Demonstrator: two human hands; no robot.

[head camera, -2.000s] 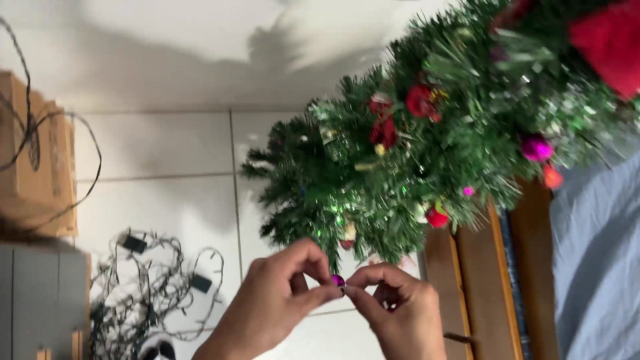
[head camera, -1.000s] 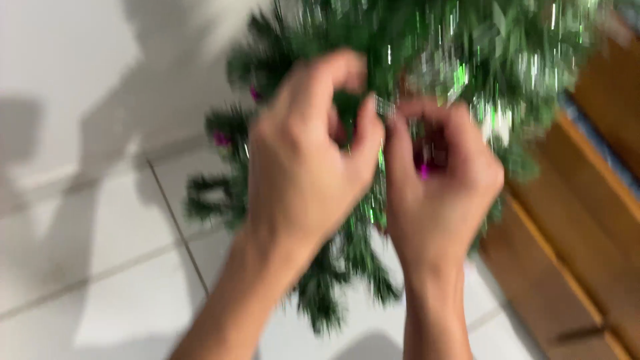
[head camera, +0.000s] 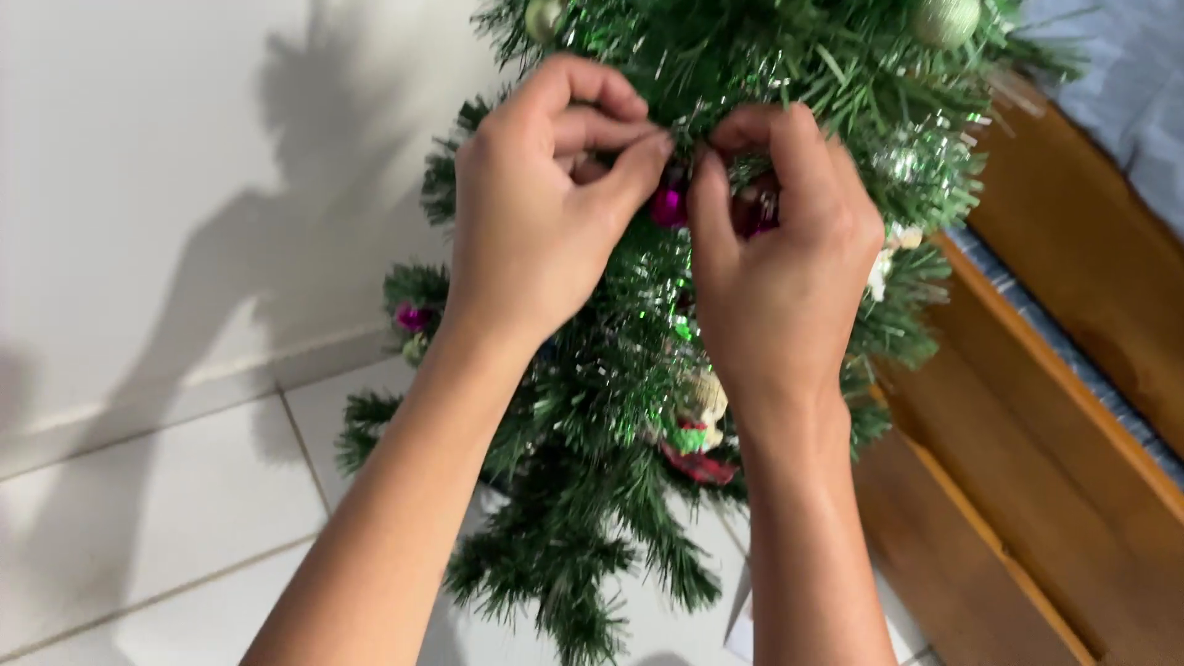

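Observation:
Both hands are up against an artificial Christmas tree (head camera: 592, 398), high in the view. My left hand (head camera: 555, 194) has its thumb and fingertips pinched together at a branch, and my right hand (head camera: 786, 203) does the same just to its right. A magenta bauble (head camera: 670, 207) hangs between them, right below the fingertips. Whether either hand grips its loop or a twig cannot be told. Behind the right fingers a second magenta shine shows. Silver tinsel (head camera: 916, 157) runs through the branches. A small figure ornament (head camera: 703, 407) hangs lower down.
Pale green baubles (head camera: 947, 18) and another magenta bauble (head camera: 413, 317) hang on the tree. A white wall (head camera: 139, 139) and white floor tiles (head camera: 203, 481) lie to the left. Wooden furniture (head camera: 1017, 462) stands close on the right, with blue cloth (head camera: 1110, 83) above it.
Two seconds ago both hands held a small magenta bauble below the tree's branches; now they are up among the branches. The view has shifted a lot, closer to the tree.

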